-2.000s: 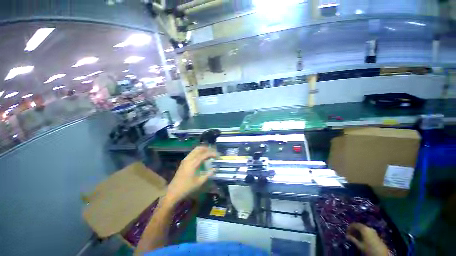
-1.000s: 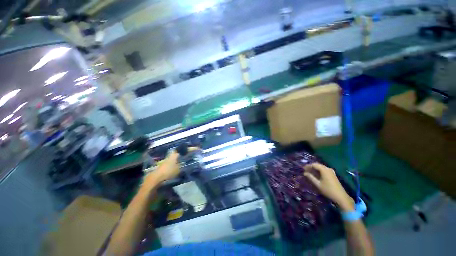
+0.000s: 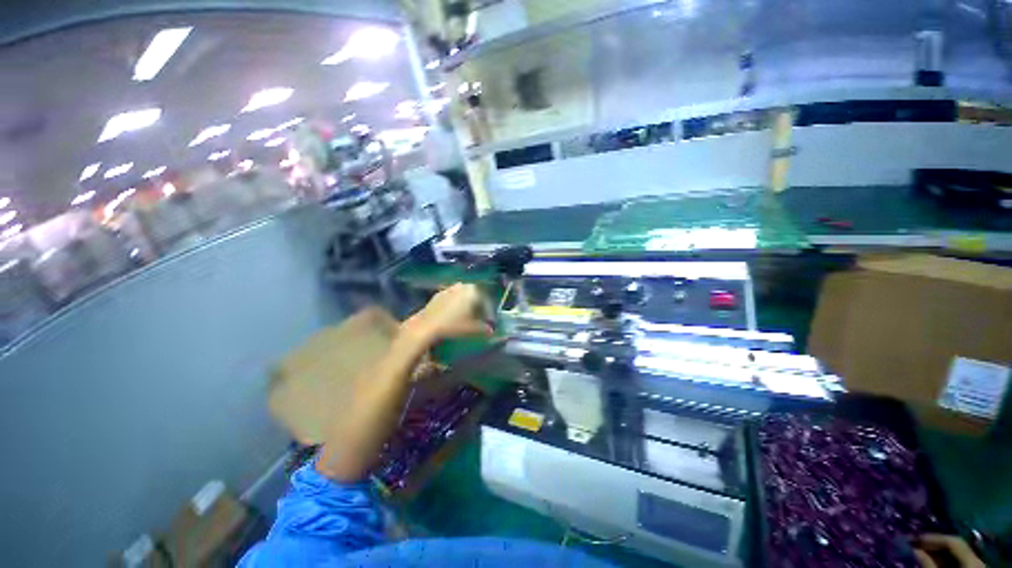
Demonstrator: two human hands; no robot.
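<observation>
The cream bench machine point(image 3: 599, 488) stands in front of me, with a shiny rail point(image 3: 710, 361) across its top. My left hand point(image 3: 457, 313) is at the machine's left end, fingers bent; whether it holds anything cannot be told. The black tray point(image 3: 758, 488) to the right of the machine is full of small purple-maroon parts with thin leads point(image 3: 832, 483). My right hand point(image 3: 949, 551) is at the bottom right by the tray, mostly cut off by the picture's edge. More purple parts point(image 3: 427, 433) lie in the open brown carton point(image 3: 333, 372) below my left forearm.
A large brown carton with a white label point(image 3: 916, 333) stands behind the tray. A green shelf with plastic-covered sheets point(image 3: 694, 225) runs behind the machine. A grey partition point(image 3: 167, 377) is at the left, with small closed cartons point(image 3: 200, 527) on the floor beside it.
The view has swung left and back since one second ago. My left hand is now at the machine's far left end, off the rail; my right hand is lower, mostly out of the picture.
</observation>
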